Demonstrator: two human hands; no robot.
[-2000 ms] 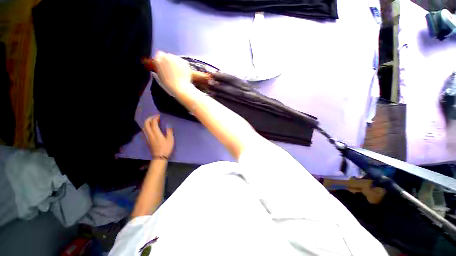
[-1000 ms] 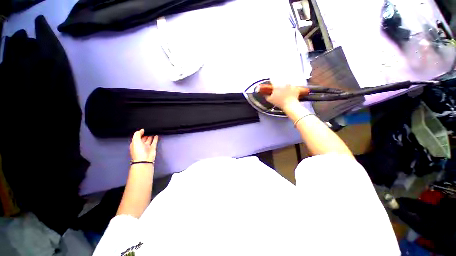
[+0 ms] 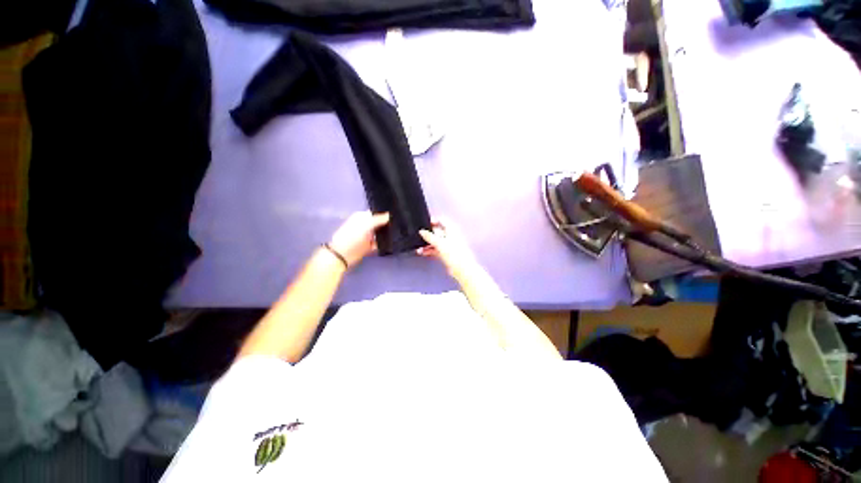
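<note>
A long black sleeve piece [image 3: 378, 141] lies bent on the lilac table cover [image 3: 283, 226], its far part turned off to the left. Its narrow end points towards me. My left hand [image 3: 357, 236] grips the left corner of that end. My right hand [image 3: 442, 244] grips the right corner with its fingertips. The steam iron [image 3: 590, 212] stands to the right, away from both hands, near the rest pad [image 3: 672, 217]; its wooden handle points to the lower right.
A large black heap [image 3: 113, 170] hangs over the left table edge. A flat black stack [image 3: 378, 13] lies at the far side. A small white scrap [image 3: 425, 138] lies beyond the piece. The iron's dark hose [image 3: 755, 273] runs right. A second table [image 3: 755, 123] stands to the right.
My right hand has let go of the iron, which now stands at the right. Both hands have taken the sleeve's narrow end, and the piece has turned from lying sideways to pointing towards me.
</note>
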